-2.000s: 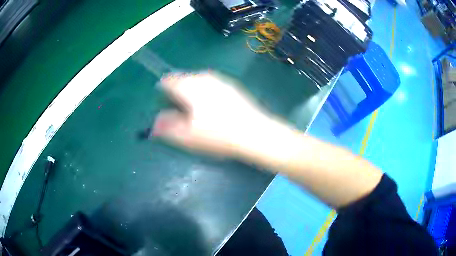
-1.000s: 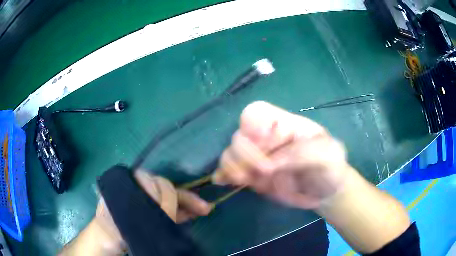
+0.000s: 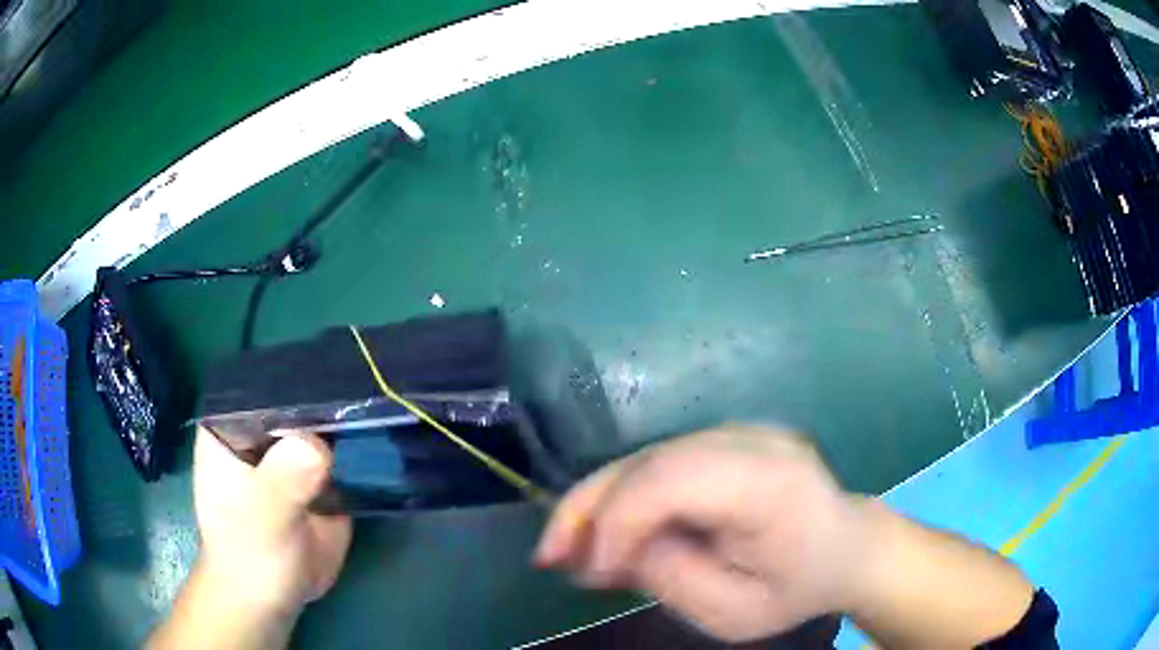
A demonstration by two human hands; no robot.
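Observation:
My left hand [image 3: 273, 527] holds a black unit, a housing with a glossy display panel [image 3: 426, 464], by its left end above the mat. A yellow rubber band [image 3: 445, 434] runs over the unit's upper edge and across its face. My right hand [image 3: 725, 527] pulls the band's lower end out to the right; the hand is slightly blurred. The unit's black lead cable [image 3: 333, 203] runs up to a pale-tipped connector near the white rail.
Tweezers [image 3: 845, 238] lie on the green mat [image 3: 661, 165]. Another cabled housing [image 3: 123, 381] stands at left by a blue basket [image 3: 36, 444]. Loose rubber bands [image 3: 1040, 142] and stacked dark units [image 3: 1118, 222] are at right. A blue stool [image 3: 1099, 381] is beyond the bench edge.
The unit has turned, so its panel face shows, and its cable has swung left. The band now stretches across it. My right hand has moved down. One frame earlier, the view lay further right.

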